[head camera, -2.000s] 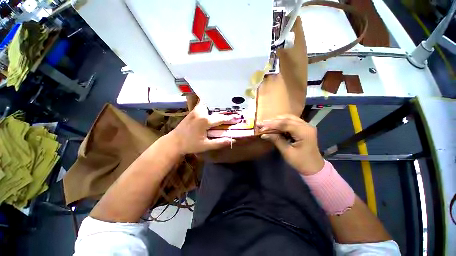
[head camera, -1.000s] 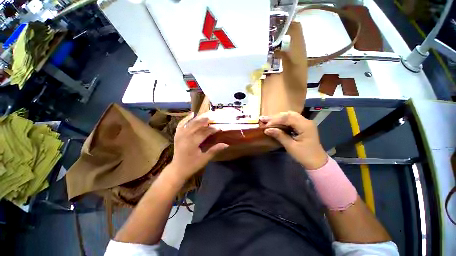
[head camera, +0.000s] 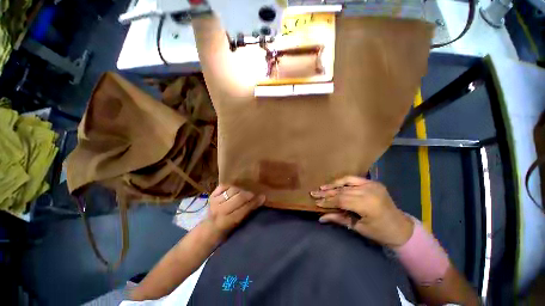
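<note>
A tan bag panel (head camera: 269, 128) lies spread from the sewing machine down to my lap. A small darker brown patch (head camera: 279, 174) sits on it near its lower edge. The orange-yellow clamp plate (head camera: 303, 51) with its white front edge rests on the panel's upper part, beside the needle and presser parts (head camera: 267, 55). My left hand (head camera: 232, 206) holds the panel's lower left edge. My right hand (head camera: 360, 206) holds its lower right edge, fingers on top and thumb below; a small dark thing shows in it, too unclear to name.
A slumped pile of bag panels (head camera: 128, 140) with dangling straps is at the left. Yellow-green material (head camera: 21, 158) is stacked at the far left. The white machine table (head camera: 156, 45) is behind, and metal frame bars (head camera: 439, 142) are at the right.
The panel now lies spread toward my lap, with the patch in view. Both hands have moved down from the clamp to the panel's near edge. The view has tilted lower.
</note>
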